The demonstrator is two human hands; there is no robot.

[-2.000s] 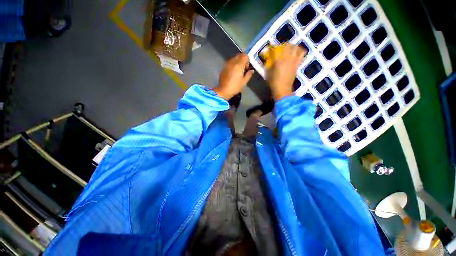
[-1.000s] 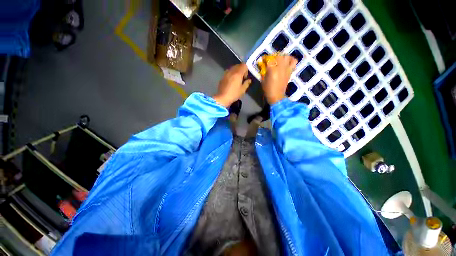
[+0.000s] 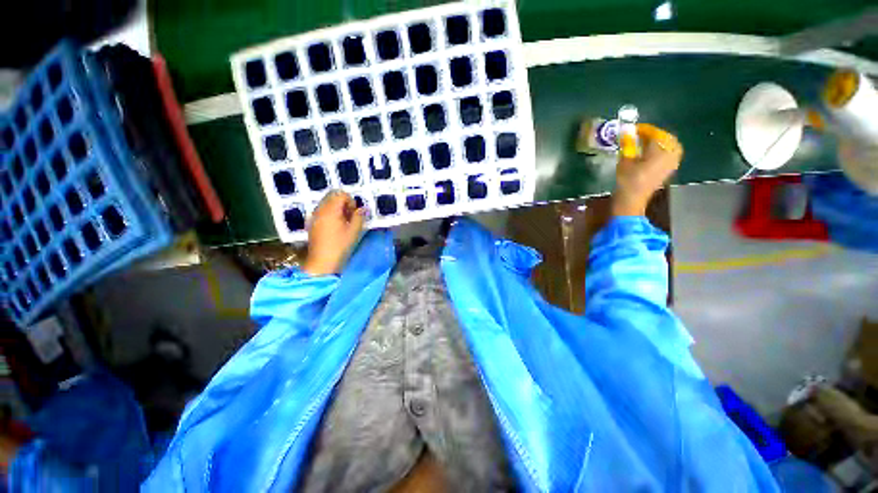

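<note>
A white pocket tray [image 3: 337, 141] lies on the green bench, with dark glossy pieces in its pockets. My left hand [image 3: 334, 229] is at the tray's near edge, left of the middle, fingertips at the front row; whether it grips a piece is unclear. My right hand [image 3: 651, 166] holds a yellow-orange pad [image 3: 632, 146] at the bench edge, right of the tray. The pad is at the clear top of a small bottle [image 3: 589, 136] and seems to touch it. The bottle's top is partly hidden by the pad.
A blue pocket tray [image 3: 144, 223] tops a stack at the left, with black and red edges beside it. A white disc [image 3: 768, 126] and a white-and-orange device [image 3: 860, 125] stand at the right. A red object [image 3: 782, 214] and cartons are below the bench at right.
The view has turned, so the tray now lies squarely ahead. My right hand has moved from the tray to the bottle with the pad. My left hand is now at the tray's near edge.
</note>
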